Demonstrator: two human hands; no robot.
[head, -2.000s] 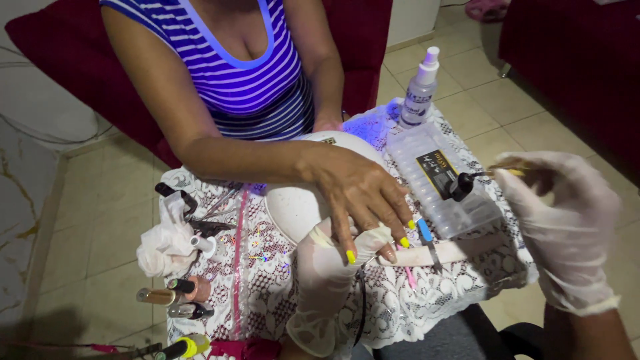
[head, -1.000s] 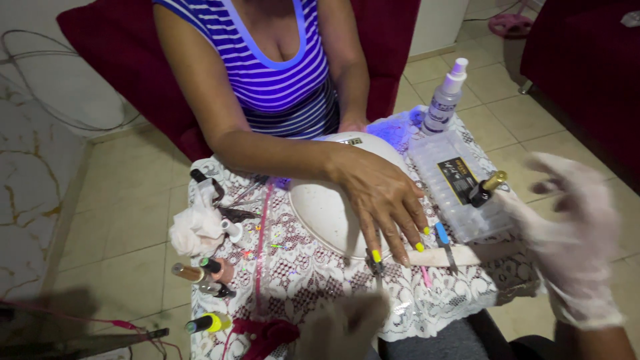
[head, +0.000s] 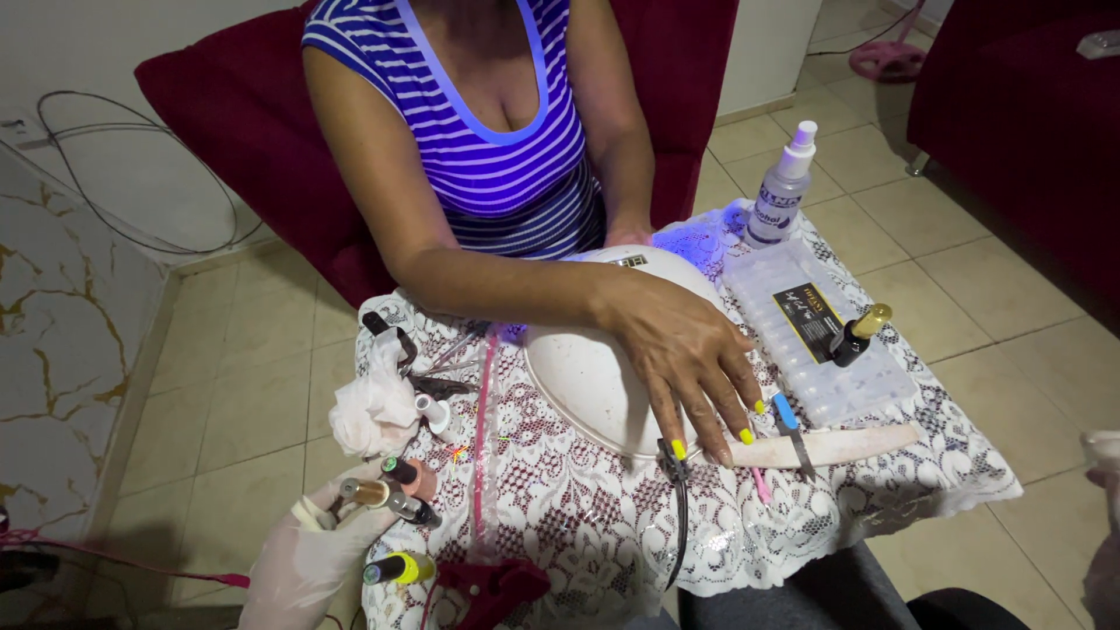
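Note:
My left hand point(head: 317, 547), in a translucent glove, has its fingers around a nail polish bottle with a gold-brown cap point(head: 366, 492) at the table's left edge. Beside it are a green-topped pinkish polish bottle point(head: 418, 478), a dark-capped small bottle point(head: 413, 509) and a yellow polish bottle point(head: 401, 569). Only part of my gloved right hand point(head: 1102, 525) shows, blurred, at the right edge. A black bottle with a gold cap point(head: 862, 335) stands on the clear plastic box point(head: 840, 385). The other person's hand point(head: 682, 341), with several yellow nails, rests over the white nail lamp point(head: 582, 385).
A spray bottle point(head: 779, 188) stands behind the box. Near the other person's fingertips lie a nail file point(head: 831, 446), a blue-handled metal tool point(head: 792, 429) and a black cable point(head: 681, 534). Crumpled white tissue point(head: 374, 407) and a dark red object point(head: 494, 591) are on the left of the lace tablecloth.
My left hand has left the other person's fingers and moved left to the polish bottles. The gold cap, earlier in my right hand, is on the black bottle. My right hand has moved away right.

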